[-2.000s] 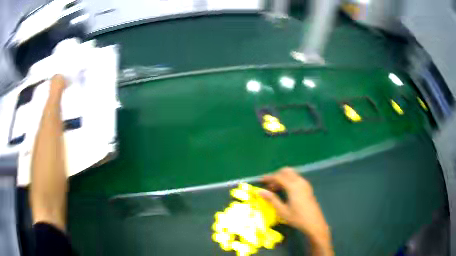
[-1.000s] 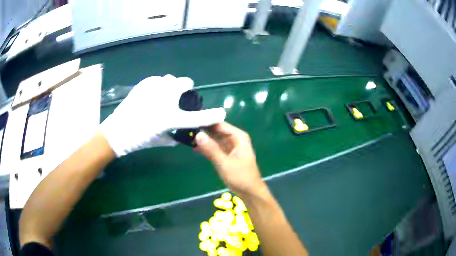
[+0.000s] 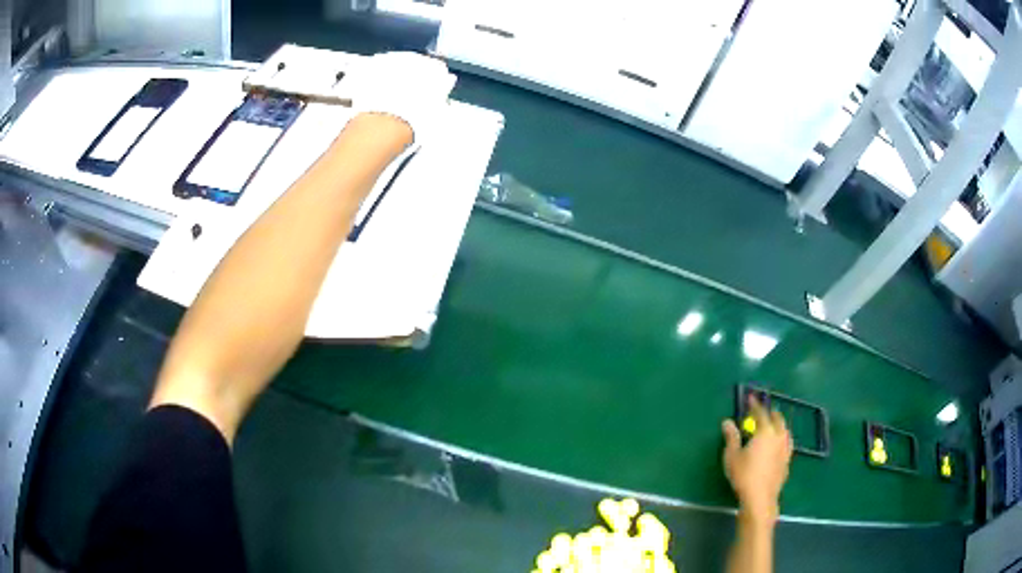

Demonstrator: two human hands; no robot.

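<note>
My left hand (image 3: 406,81) wears a white glove that blends into the white infeed boards; my fingers are hard to make out. A dark phone middle frame (image 3: 381,197) lies on the white surface, partly covered by my left forearm. My bare right hand (image 3: 760,450) is over the green belt, with thumb and fingers at the left end of another black frame (image 3: 827,430). A yellow piece (image 3: 750,425) shows between them; whether they grip it is unclear. A pile of yellow pieces (image 3: 605,551) is at the bottom edge.
Two frames (image 3: 210,193) (image 3: 99,167) lie on the white belt (image 3: 67,118) at left. More frames with yellow pieces (image 3: 878,451) lie farther right on the green belt (image 3: 560,369). Crumpled clear plastic (image 3: 527,199) lies beyond it. White posts (image 3: 902,241) and cabinets (image 3: 583,56) stand behind.
The view has turned left. My hands, earlier together around a dark item, are now apart: the left over the white boards, the right at a frame on the green belt.
</note>
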